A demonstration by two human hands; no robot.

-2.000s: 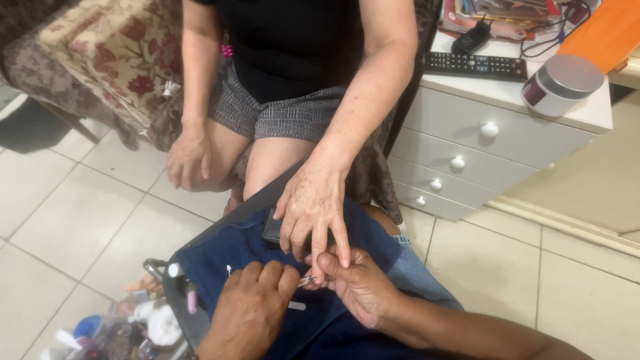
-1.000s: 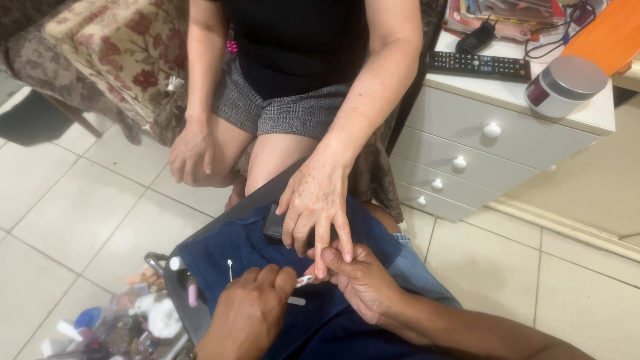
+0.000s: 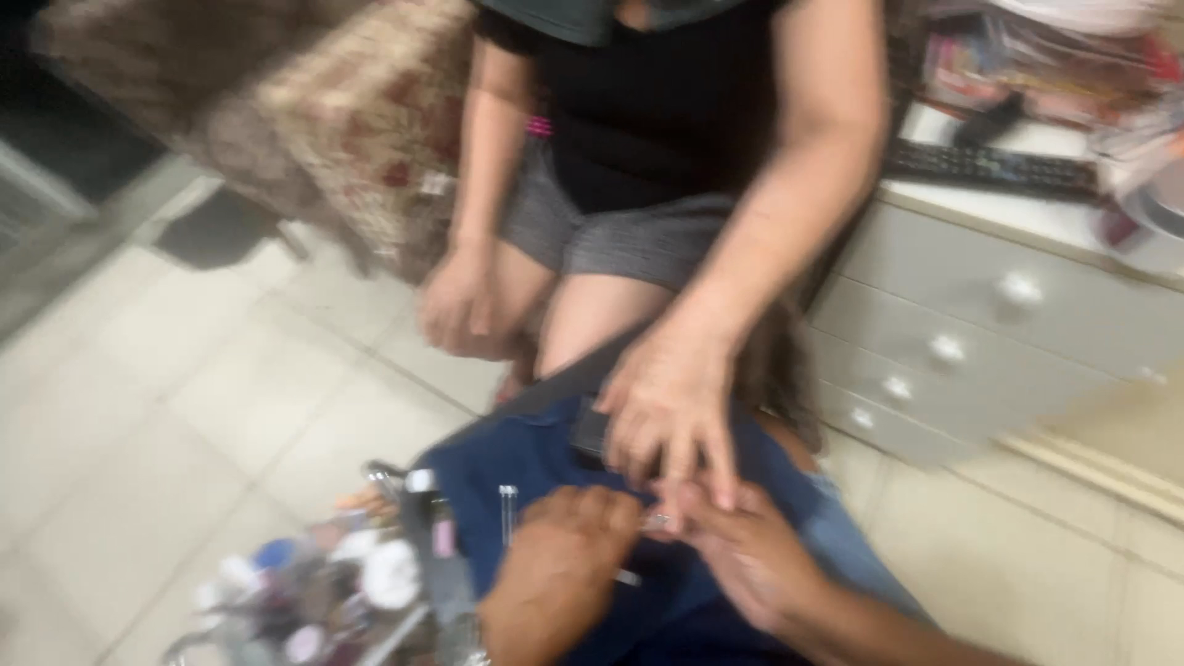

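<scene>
The frame of now is blurred. My left hand (image 3: 564, 560) is closed around a small metal hand tool (image 3: 658, 523), whose tip is at a fingertip of the other person's hand (image 3: 680, 398). My right hand (image 3: 754, 546) grips that person's finger from the other side. Below our hands lies a dark blue cloth (image 3: 490, 444), with a thin metal implement (image 3: 508, 513) to the left of my left hand. A short pale stick (image 3: 627, 577) rests on the cloth between my hands. A dark box-like object (image 3: 590, 430) is partly under the other person's hand.
Left of the cloth, a container holds bottles and a white roll (image 3: 390, 573). The seated person's other hand (image 3: 458, 301) rests on a knee. At right, a grey drawer unit (image 3: 980, 277) bears a remote control (image 3: 994, 168) and a jar (image 3: 1161, 199). A floral-covered seat (image 3: 342, 120) stands behind.
The view has shifted and blurred, showing more of the floor and a dark area at left. My hands stay at the other person's fingers.
</scene>
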